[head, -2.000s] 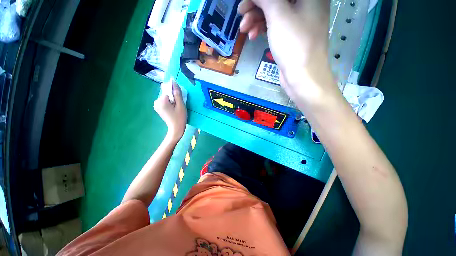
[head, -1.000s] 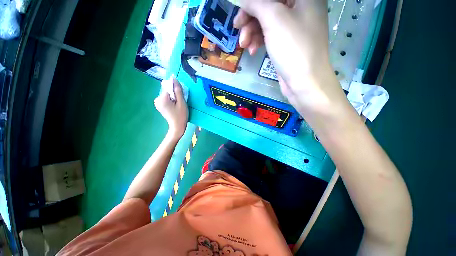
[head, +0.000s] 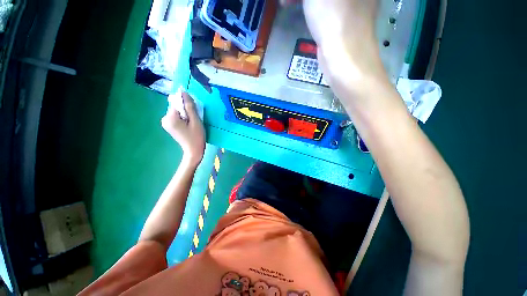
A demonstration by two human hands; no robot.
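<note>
A framed panel (head: pixel 252 41) with a pale blue-white edge and dark markings stands tilted in the orange-brown fixture (head: pixel 245 62) at the top; its upper part is cut off by the picture's edge. My left hand (head: pixel 188 128) is at the left front corner of the turquoise bench, closed on a small crumpled white cloth (head: pixel 181 106). My right hand (head: pixel 341 26) is at the top edge, right of the panel and apart from it; its fingers are blurred and mostly cut off, so its grip cannot be told.
Red controls (head: pixel 302 128) and a yellow arrow sit on the blue press front. The silver base plate (head: pixel 277 81) bears a red-white label (head: pixel 304 65). A white crumpled cloth (head: pixel 423 97) lies at right beside the dark green worktop (head: pixel 485 104). A black bin (head: pixel 151 81) of clear-white film is at left.
My right hand has moved up and away from the panel, partly out of the picture. The view has shifted, so the bench sits further left. My left hand keeps its place at the bench corner.
</note>
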